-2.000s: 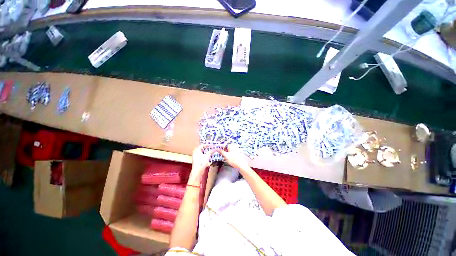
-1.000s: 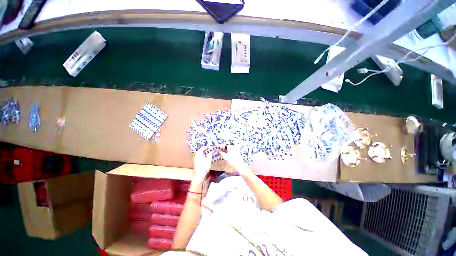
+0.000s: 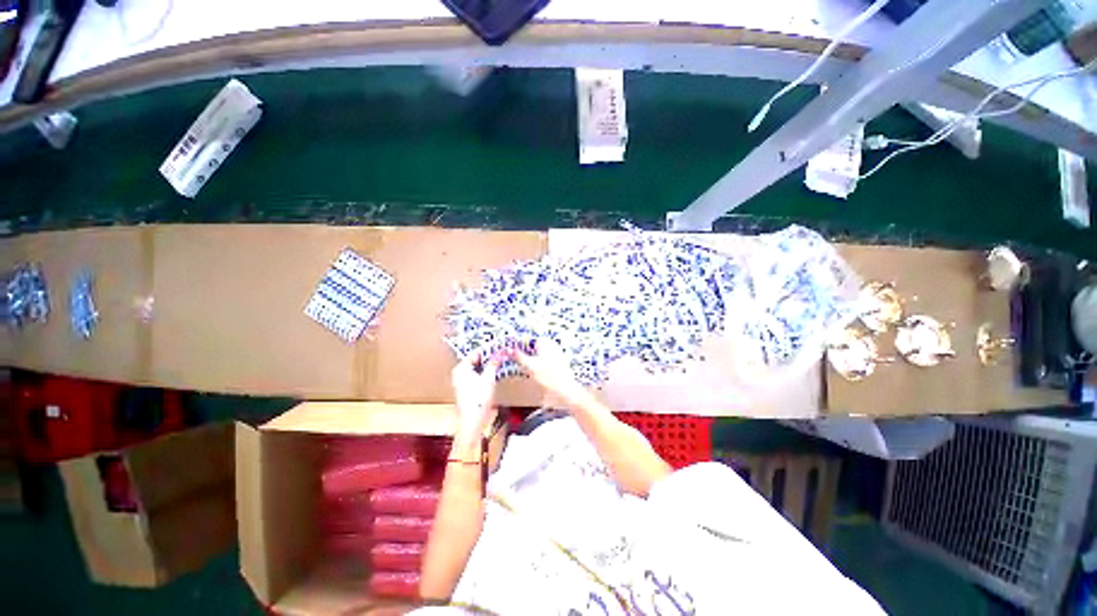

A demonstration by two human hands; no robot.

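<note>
A large loose heap of small blue-and-white strip boards (image 3: 638,301) lies on the brown cardboard-covered bench (image 3: 241,325). My left hand (image 3: 473,383) and my right hand (image 3: 547,366) are close together at the heap's near left edge. They pinch a short row of strips (image 3: 508,362) between them; the fingers partly hide it. A flat striped block of lined-up strips (image 3: 349,295) lies apart, left of the heap. A small clear or pinkish bit touches its lower right side.
A clear plastic bag of strips (image 3: 794,301) and gold round parts (image 3: 924,341) lie to the right. An open carton (image 3: 250,505) with pink-red wrapped rolls (image 3: 403,529) stands below the bench. White boxes (image 3: 602,114) sit on the green belt (image 3: 397,144). A metal post (image 3: 794,138) slants overhead.
The view has shifted slightly. The boxes on the green belt have changed places. My hands stay together at the heap's edge, still pinching the strips.
</note>
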